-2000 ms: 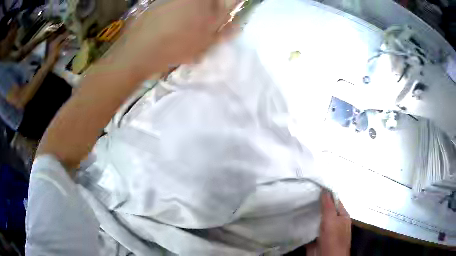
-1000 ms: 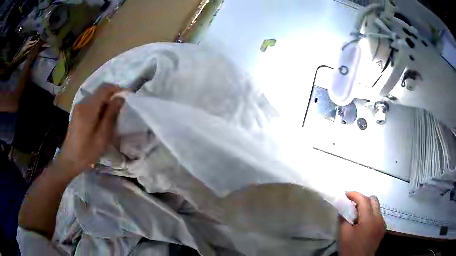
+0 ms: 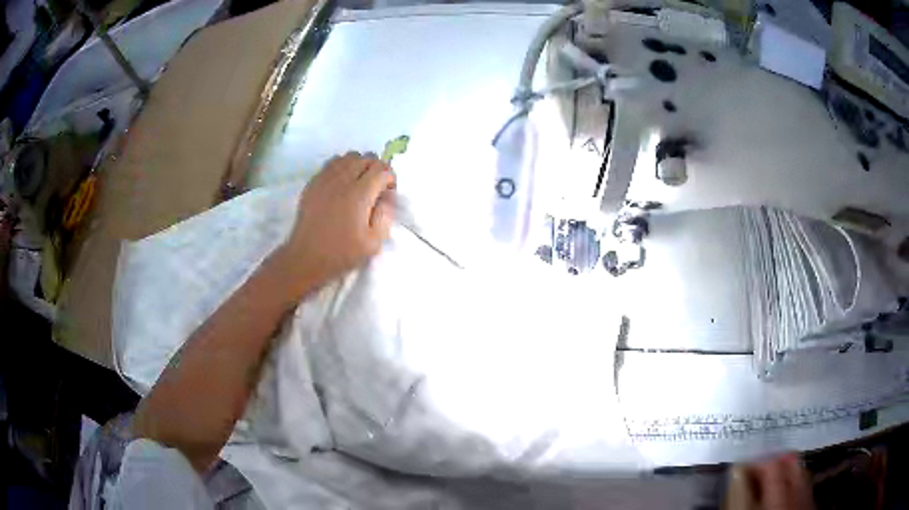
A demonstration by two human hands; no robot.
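The large pale grey-white garment (image 3: 349, 369) spreads over the front left of the white table, glaring near the needle area. My left hand (image 3: 344, 211) is closed on the garment's upper edge, left of the machine. My right hand (image 3: 767, 485) is cut off by the bottom edge and blurred, near the table's front edge; whether it holds cloth cannot be told. The white sewing machine (image 3: 738, 139) stands at upper right, with its presser foot area (image 3: 626, 239) beside the cloth.
An oval lamp (image 3: 508, 189) hangs beside the machine head. A stack of pale folded pieces (image 3: 787, 279) lies right of the needle. A numbered scale (image 3: 738, 420) runs along the front edge. Brown cardboard (image 3: 159, 169) and orange-handled scissors (image 3: 80, 199) are at left.
My left hand has moved up and right with the cloth edge, toward the machine. The cloth now lies flatter across the table. My right hand has dropped to the bottom edge. The view has shifted right.
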